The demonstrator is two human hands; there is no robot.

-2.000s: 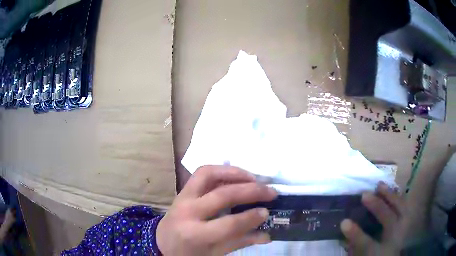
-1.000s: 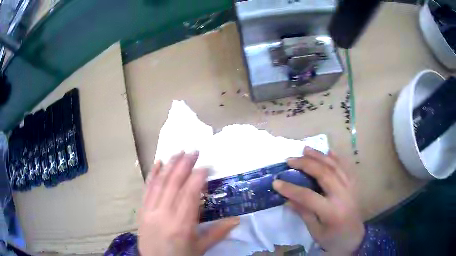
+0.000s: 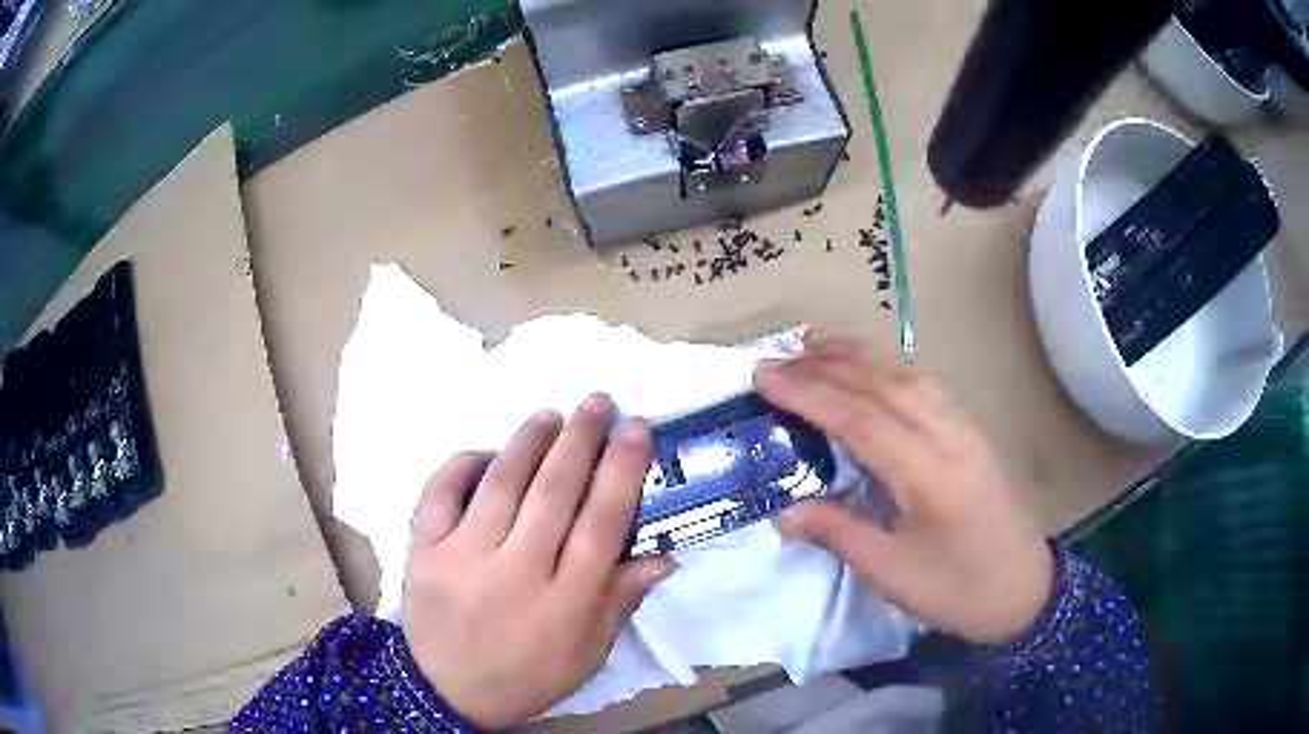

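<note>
A black plastic housing (image 3: 732, 466) lies on the white cloth (image 3: 431, 373), its glossy inner side up. My left hand (image 3: 531, 559) lies over its left part, fingers across it and thumb at the near edge; that end is hidden. My right hand (image 3: 904, 488) is around its right end, fingers at the far edge and thumb at the near edge. The electric screwdriver (image 3: 1026, 101) hangs above the bench at the upper right, held by no hand.
The screw feeder (image 3: 689, 129) stands beyond the cloth, with tiny screws (image 3: 732, 251) scattered before it. A green strip (image 3: 887, 201) lies right of it. White bowls (image 3: 1070, 323) at right hold black parts. Finished assemblies (image 3: 79, 416) lie in a row on cardboard (image 3: 216, 545) at left.
The view has swung right, bringing in the feeder, bowls and screwdriver. The housing, earlier held at the cloth's near edge, now lies on the cloth. My left hand covers more of it.
</note>
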